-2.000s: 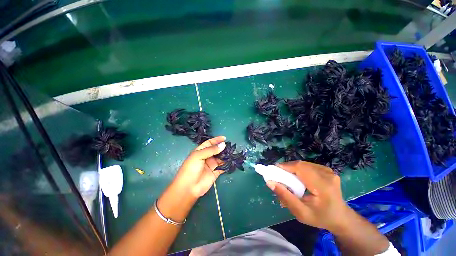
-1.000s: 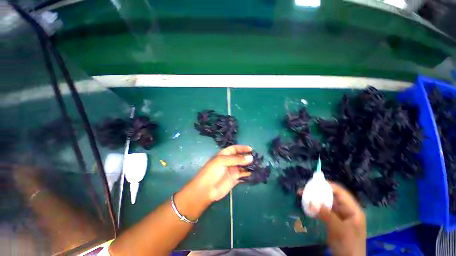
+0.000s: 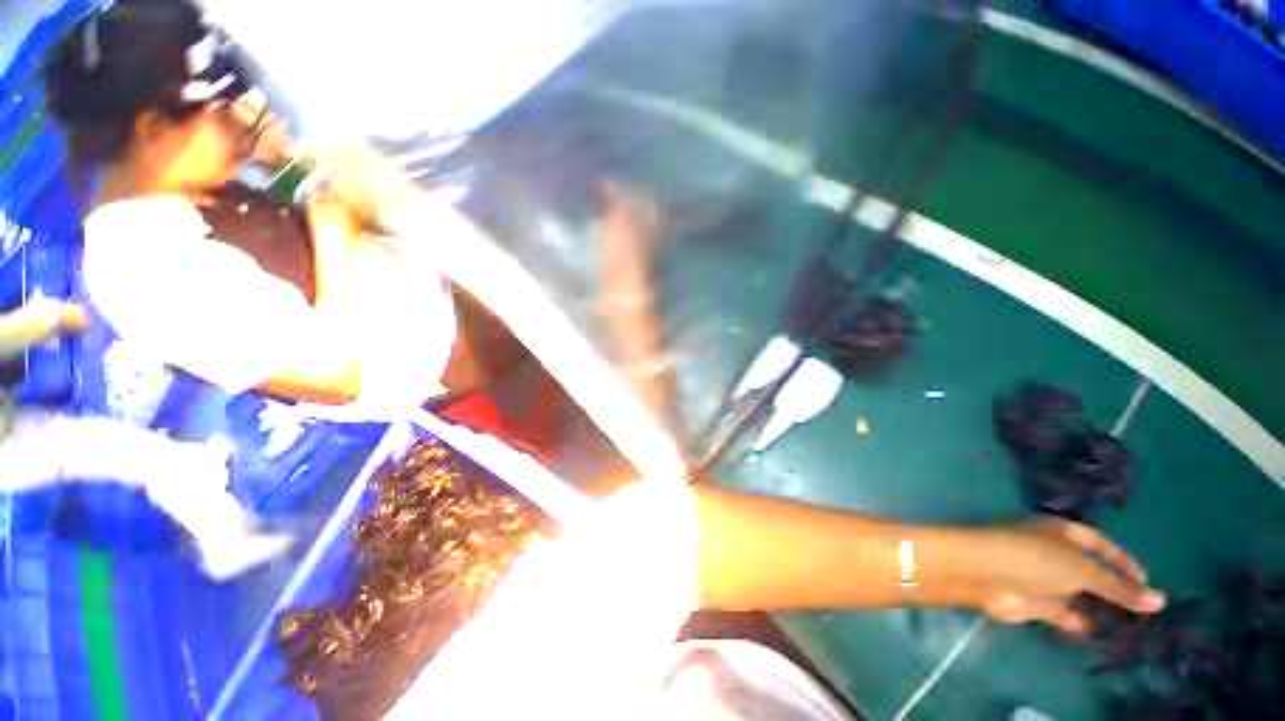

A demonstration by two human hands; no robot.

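My left hand [image 3: 1050,575] reaches in from the lower middle to the right side, wearing a bracelet. Its fingertips are closed on a dark, spiky black flower piece [image 3: 1113,627], blurred and partly hidden by the fingers. More black pieces [image 3: 1247,641] lie at the right edge, cut off by the frame. A small black cluster [image 3: 1064,448] lies ahead of the hand on the green tabletop [image 3: 930,451]. My right hand is out of the picture. A sliver of something white shows at the bottom edge, too little to identify.
A white bottle [image 3: 806,395] lies by the clear panel [image 3: 564,183], with a black piece [image 3: 874,335] beyond it. At left, a person [image 3: 268,296] in white is beside a heap of brownish-gold parts [image 3: 423,549]. A white rail [image 3: 1043,289] edges the green belt.
The view has swung left, bringing the person and brownish-gold heap into sight. My right hand, the glue bottle and the blue bin have left the picture. My left hand still holds the piece.
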